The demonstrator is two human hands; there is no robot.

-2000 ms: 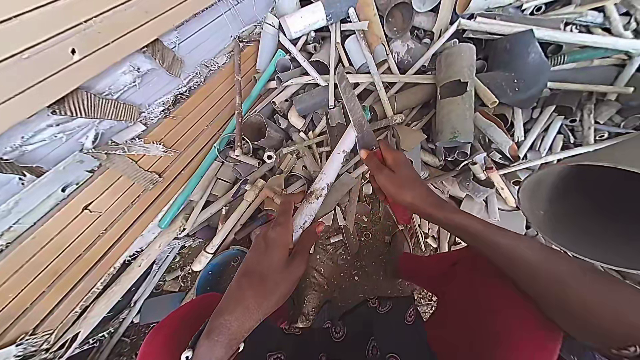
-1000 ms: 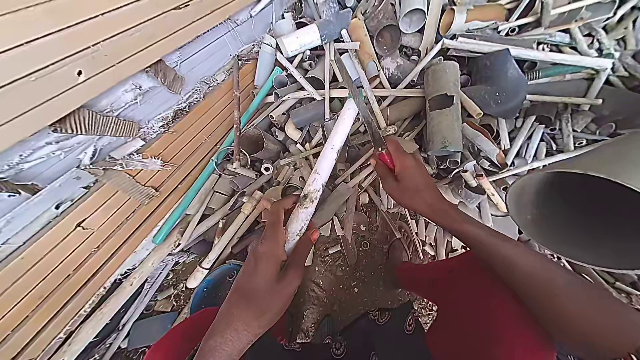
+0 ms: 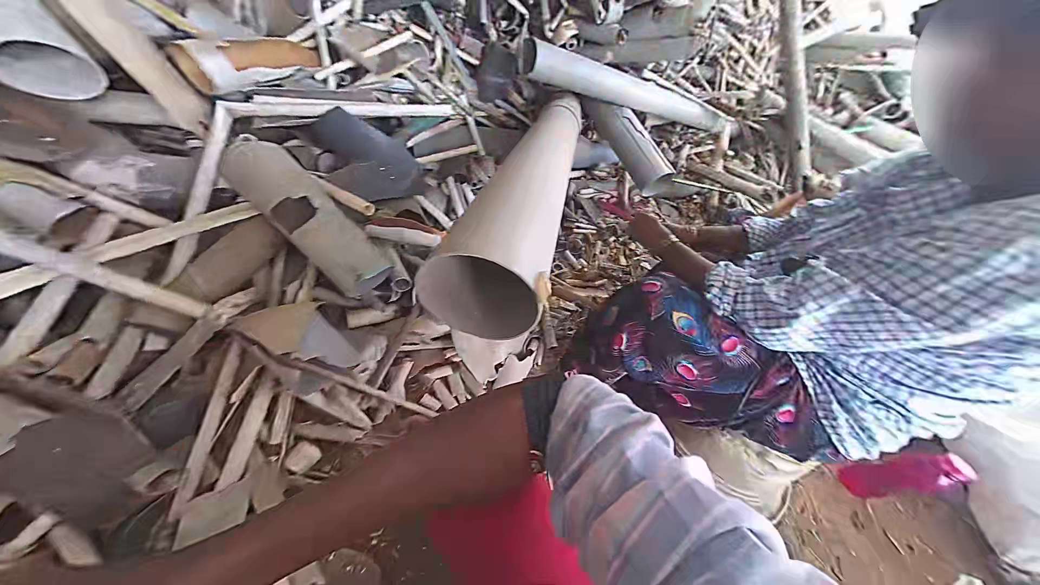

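Observation:
Neither of my hands shows; only my right forearm and its pale striped sleeve cross the bottom, and the forearm leaves the view at lower left. Beyond the forearm lies a wide grey plastic pipe (image 3: pixel 516 211), its open end facing me. A broken grey pipe (image 3: pixel 305 215) with a hole in its side rests left of it among cut strips and pipe pieces. What my hands hold is out of view.
At right sits another person (image 3: pixel 877 301) in a checked shirt, hands near a small red item (image 3: pixel 619 209). A long pale pipe (image 3: pixel 626 85) and an upright pole (image 3: pixel 795 97) stand out behind. Scrap pieces cover the ground at left.
The view has swung far to the right. My two hands, the white pipe in my left hand and the red-handled saw-like blade in my right have gone out of view; another person has come into view.

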